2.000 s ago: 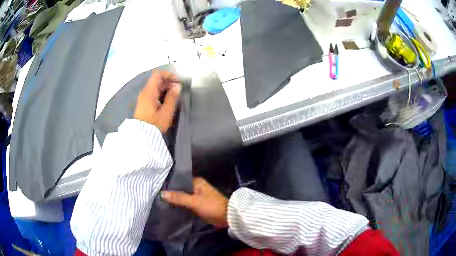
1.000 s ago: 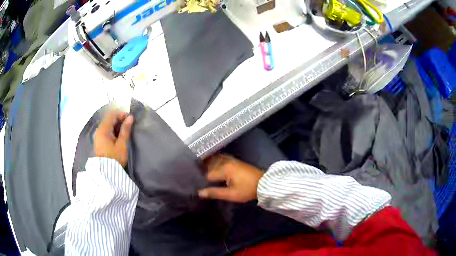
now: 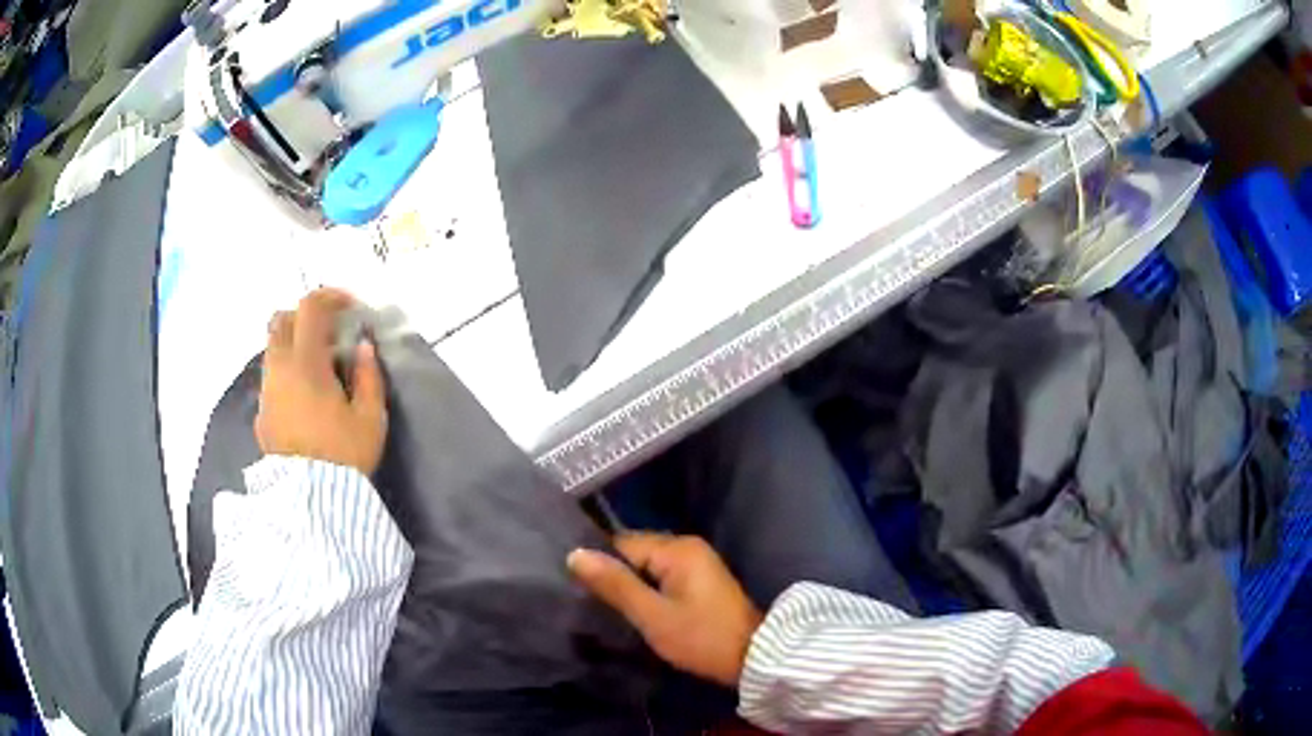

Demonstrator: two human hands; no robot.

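A dark grey garment panel (image 3: 461, 503) lies from the machine bed over the table's front edge into my lap. My left hand (image 3: 320, 385) pinches its upper end, in front of the needle area. My right hand (image 3: 684, 601) holds its right edge lower down, in front of the table edge, thumb on top. The white sewing machine (image 3: 360, 65) stands behind, with a blue rounded piece (image 3: 381, 161) beside the needle area. The panel's underside is hidden.
A tapered grey piece (image 3: 604, 187) and thread snips (image 3: 799, 170) lie right of the needle. A long grey panel (image 3: 94, 417) lies at left. A round tray (image 3: 961, 89) stands at the back right. Crumpled grey cloth (image 3: 1079, 475) hangs below the table at right.
The folded, blurred panel is now spread flatter. Both hands have kept hold of it; my right hand has moved slightly lower since one second ago. The view has swung, bringing the machine head into sight.
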